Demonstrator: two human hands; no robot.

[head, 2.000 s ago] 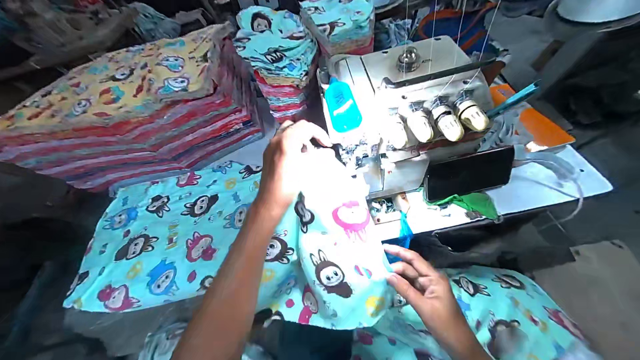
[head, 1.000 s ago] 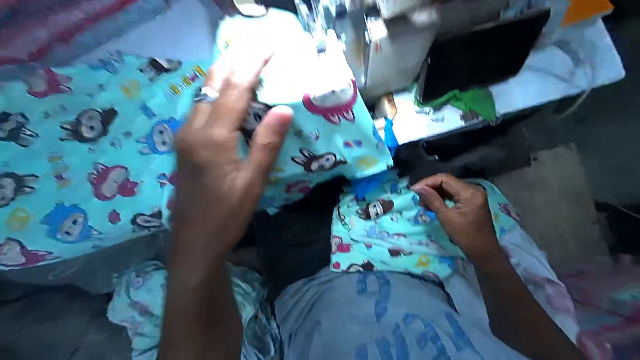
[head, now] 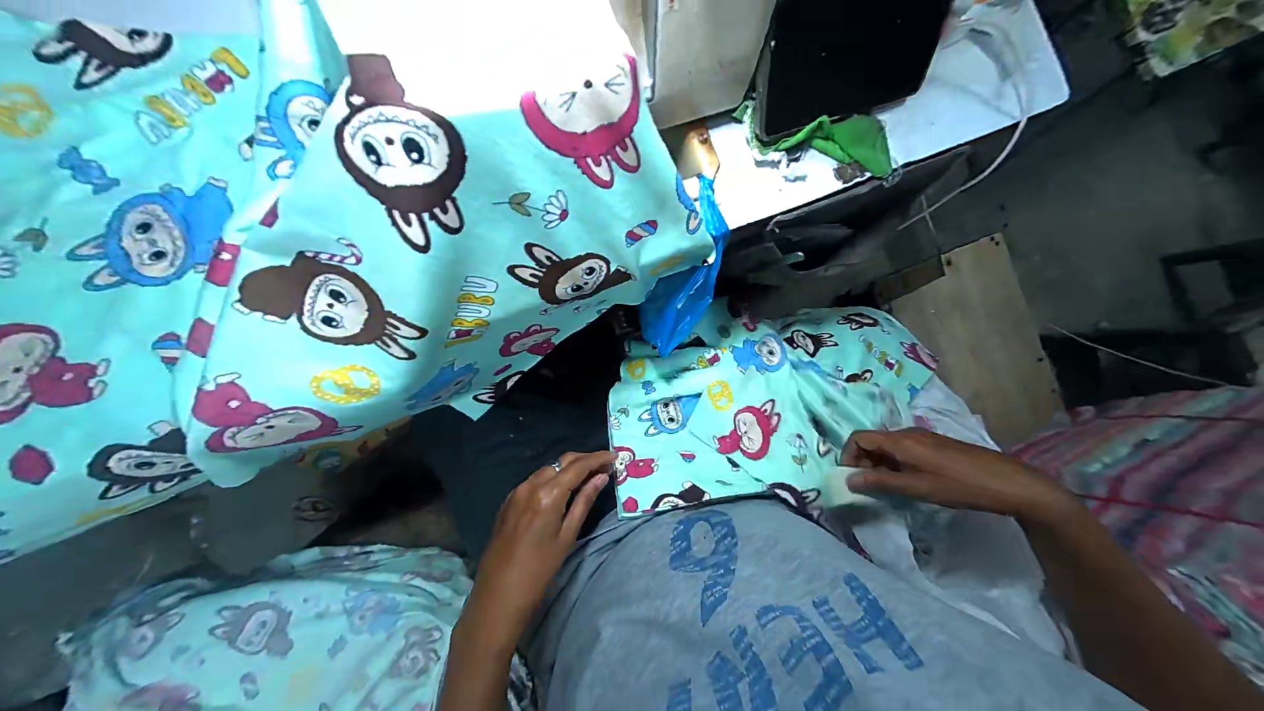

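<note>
A turquoise fabric piece with cartoon prints (head: 726,415) lies across the lap. My left hand (head: 553,504), a ring on one finger, has its fingertips at the left edge of this piece; whether they pinch it is unclear. My right hand (head: 894,469) is at its right side with curled fingers, and the cloth beside them is blurred, so its hold cannot be told. A larger sheet of the same printed fabric (head: 395,286) hangs over the work table's edge at the upper left, touched by neither hand.
A white table (head: 1027,69) carries a dark flat panel (head: 849,59), a green cloth scrap (head: 854,141) and part of a pale machine body (head: 706,59). A blue plastic strip (head: 681,296) hangs from its edge. More printed fabric (head: 296,632) is bundled lower left; striped cloth (head: 1165,484) lies right.
My left hand has left the large fabric by the machine and come down to the lap piece. My right hand has moved from the lap piece's upper edge to its right side. The view has tilted down.
</note>
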